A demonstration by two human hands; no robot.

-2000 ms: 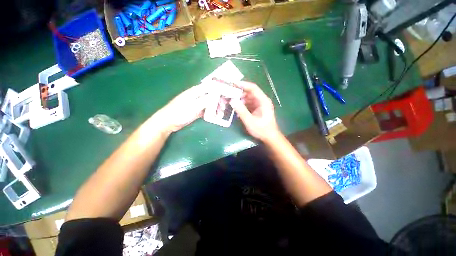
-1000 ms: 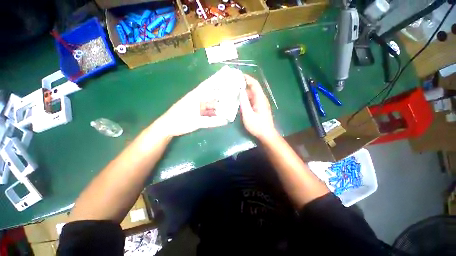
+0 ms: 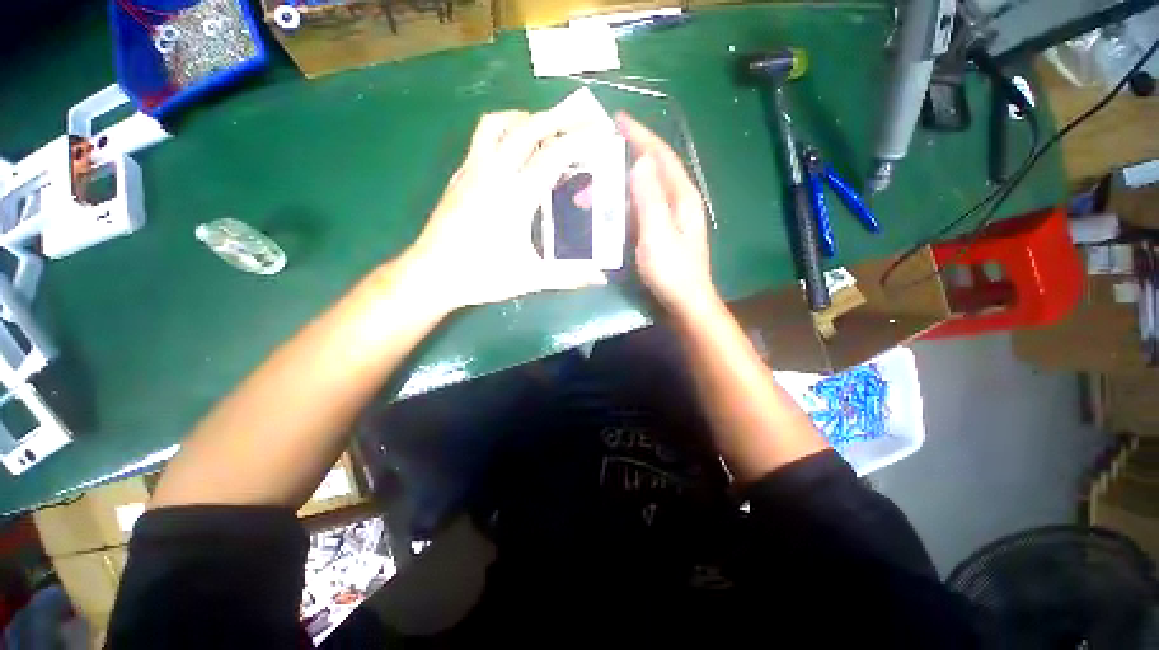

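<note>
A white plastic housing [image 3: 608, 210] with a dark rectangular window is held upright between both hands, above the front part of the green bench [image 3: 343, 165]. My left hand [image 3: 489, 210] grips its left side, with fingers over the top left. My right hand [image 3: 670, 222] is at its right edge, fingers along the side. The hands and housing are bright and overexposed, so finger contact and anything inside are hard to see.
White housings [image 3: 108, 210] pile at left, near a blue tray [image 3: 191, 51]. A small clear bottle [image 3: 242, 245] lies mid-left. A mallet [image 3: 801, 191], blue pliers [image 3: 833, 197] and a grey screwdriver [image 3: 911, 95] lie right. A white tub [image 3: 905, 413] of blue cells is low right.
The housing has been turned so its windowed face now shows upright between the hands. The right hand has moved along its right edge. The camera view has shifted, so the bench items appear higher.
</note>
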